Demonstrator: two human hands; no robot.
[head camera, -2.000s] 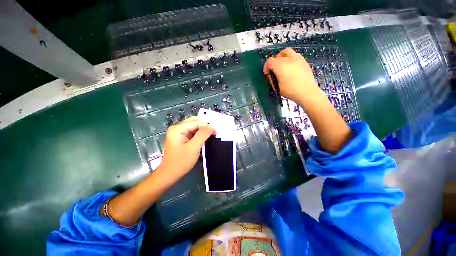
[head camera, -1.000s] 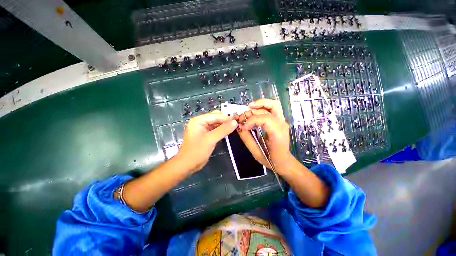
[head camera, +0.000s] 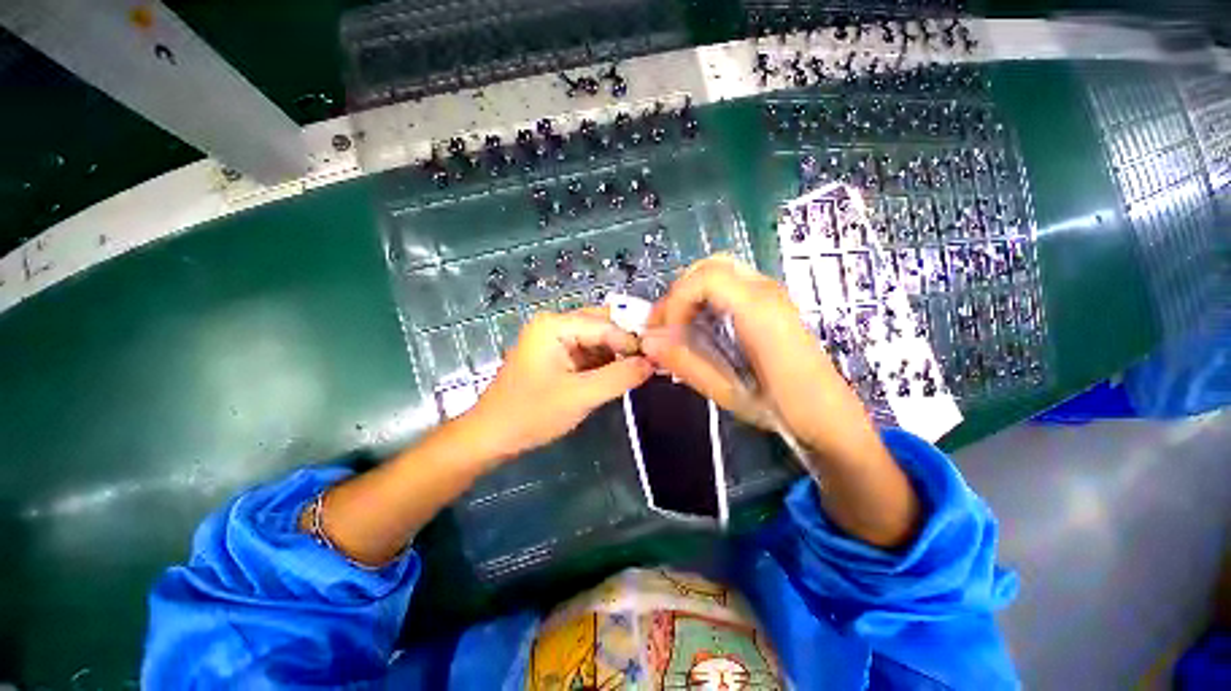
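Note:
My left hand (head camera: 551, 378) pinches the white end of the adhesive sheet (head camera: 678, 452), whose black block hangs below the fingers. My right hand (head camera: 729, 331) meets the left at the fingertips. A blurred slim tool, apparently the tweezers (head camera: 729, 348), lies along its palm toward the wrist. Something tiny may be between the fingertips, but it is too small to tell. The clear blister tray (head camera: 439, 290) lies beneath both hands, with rows of small dark components (head camera: 560, 270) in its upper part.
A full blister tray (head camera: 979, 270) lies to the right, with white strips (head camera: 925, 408) showing there. A white rail (head camera: 405, 132) with loose components crosses behind, by a pale metal post (head camera: 203, 88). An upper tray (head camera: 506, 41) lies beyond it. Ribbed clear trays (head camera: 1161, 176) are far right.
My right hand has come from the full tray to meet my left fingertips. Over the last second, its wrist has turned and the black block has shifted slightly downward.

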